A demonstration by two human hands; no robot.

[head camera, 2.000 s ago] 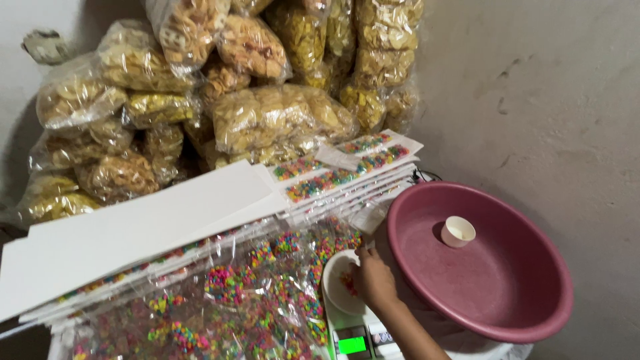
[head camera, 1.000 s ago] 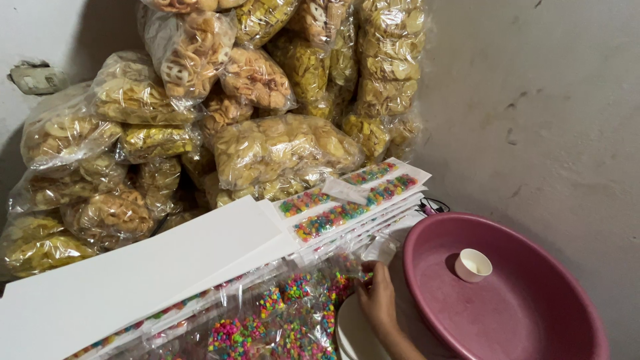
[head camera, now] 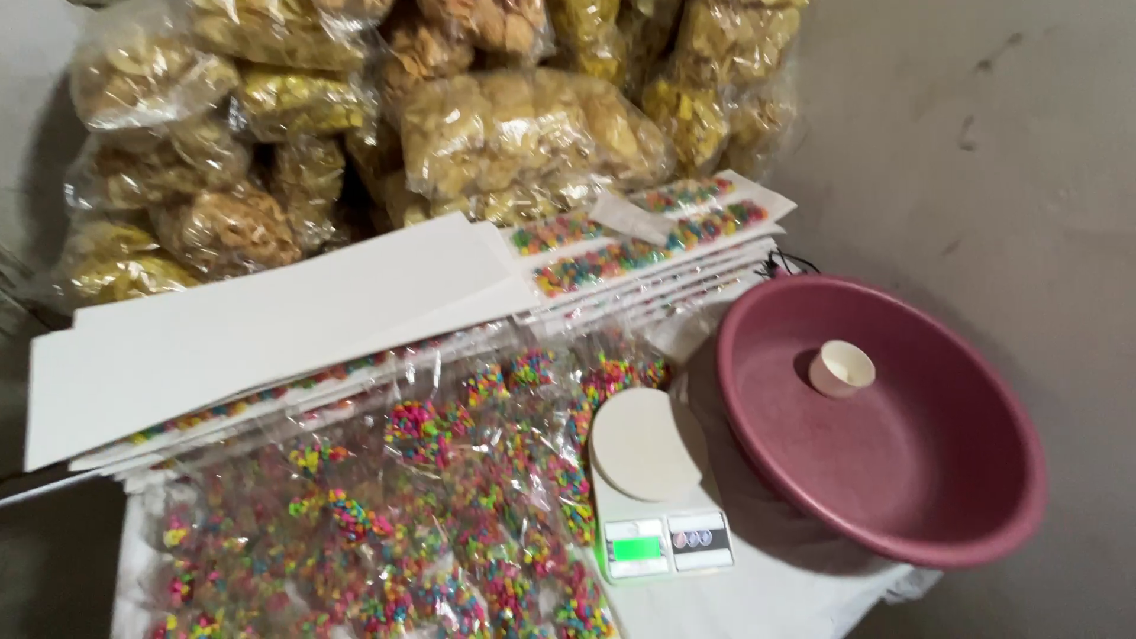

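Observation:
Neither of my hands shows in the head view now. A white digital kitchen scale [head camera: 648, 444] with a lit green display stands on the table with nothing on its round plate. To its left lie many small clear plastic bags [head camera: 426, 506] of brightly coloured small pieces. A maroon plastic basin [head camera: 887, 444] is at its right, and a small white cup [head camera: 841, 368] rests inside.
Behind the bags are stacked white boards [head camera: 266, 328] and card sheets with coloured pieces [head camera: 612, 266]; a small clear packet [head camera: 632, 217] lies on top. Large clear bags of dry snack-like food [head camera: 532, 133] pile up against the wall. A grey wall [head camera: 967, 160] rises on the right.
A hand that was by the scale and the small bags in both earlier frames is out of view. The scale's plate now shows fully.

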